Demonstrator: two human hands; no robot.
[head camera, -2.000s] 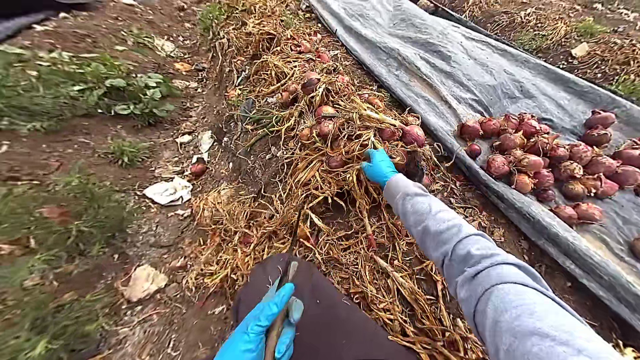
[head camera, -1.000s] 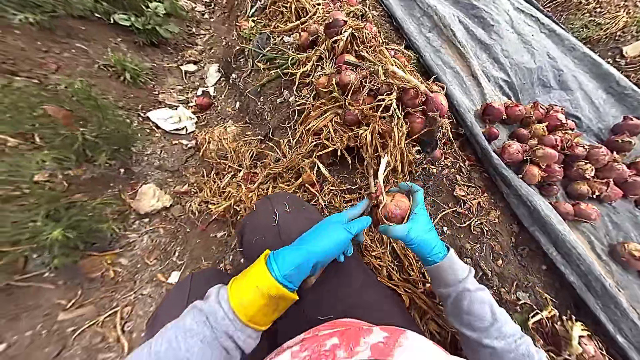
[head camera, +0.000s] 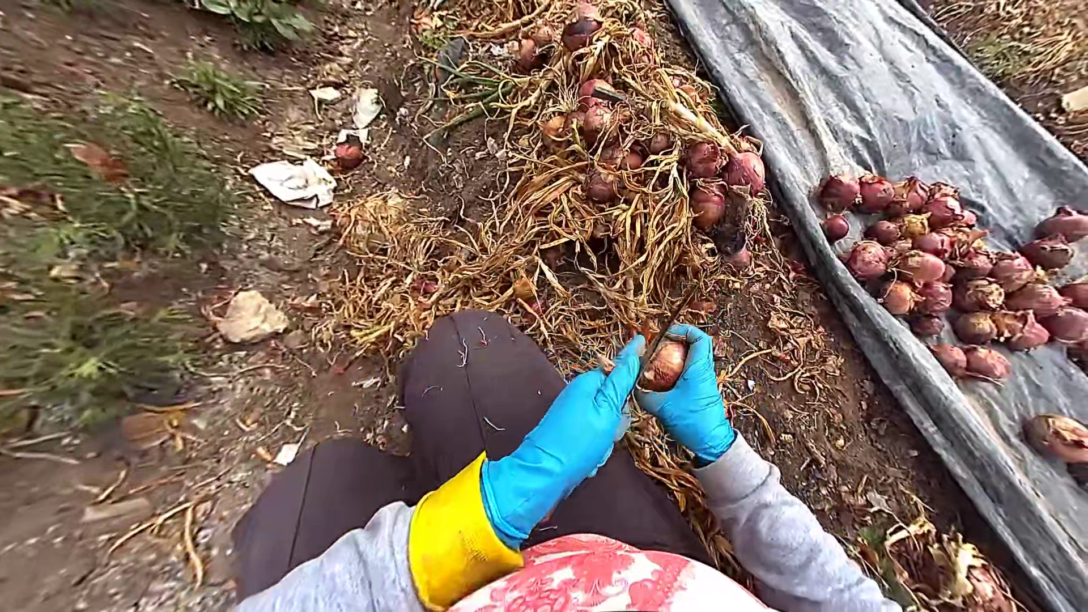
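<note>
My right hand (head camera: 699, 404), in a blue glove, is closed around an onion (head camera: 664, 365) above my knees. My left hand (head camera: 574, 438), in a blue glove with a yellow cuff, is against the onion's left side and grips a bladed tool (head camera: 665, 330); its dark blade lies across the onion's top, and its handle is mostly hidden by my fingers. Just beyond the hands lies a heap of dried onion tops (head camera: 510, 229) with red onions (head camera: 705, 159) still among them.
At the right, grey plastic sheeting (head camera: 892, 76) runs along the soil and carries a pile of red onions (head camera: 935, 246). A pale stone (head camera: 252, 316), a crumpled white scrap (head camera: 295, 183) and green weeds (head camera: 102, 340) are on the ground at the left.
Two seconds ago my right hand reached into the onion heap; it then brought an onion back to my left hand. The onion's long dry top, visible a second ago, no longer shows above it.
</note>
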